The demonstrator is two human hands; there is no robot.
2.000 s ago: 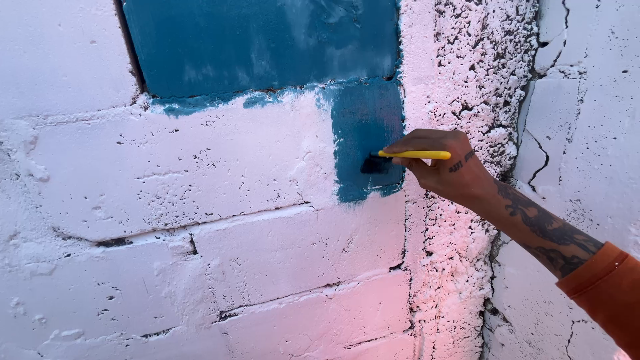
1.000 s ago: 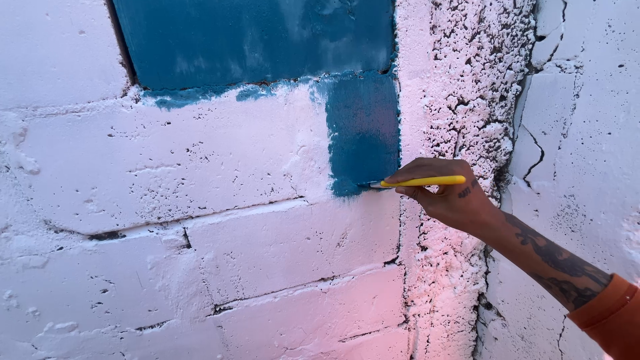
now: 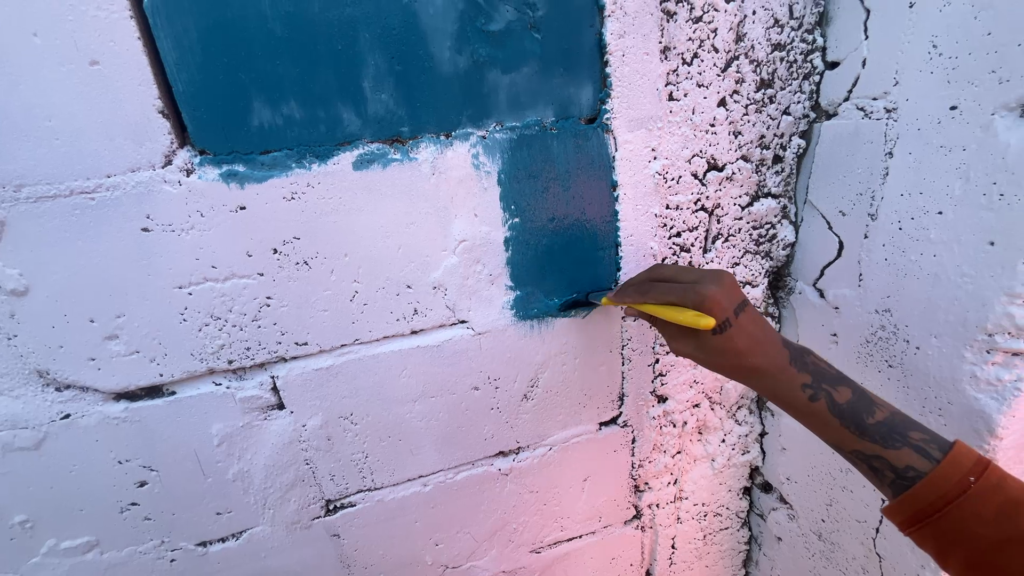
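My right hand [image 3: 692, 312] comes in from the right in an orange-brown sleeve, its fingers closed around the yellow handle of a paintbrush [image 3: 668, 314]. Dark, paint-wet bristles touch the wall at the lower right of a narrow blue painted patch [image 3: 560, 220]. This patch joins a larger blue painted block [image 3: 384, 72] above it, where a thin mortar line runs between them. Around and below the blue lies the pale pinkish-white block wall [image 3: 320, 264]. My left hand is out of the picture.
A rough, pitted mortar column [image 3: 712, 160] runs down beside the blue patch. Right of it stands another pale wall section [image 3: 928, 264] with cracks. Dark gaps mark the joints between the lower blocks [image 3: 464, 408].
My right hand has moved down with the brush, from the middle of the narrow patch to its bottom edge. Blue covers slightly more at the lower right of the patch.
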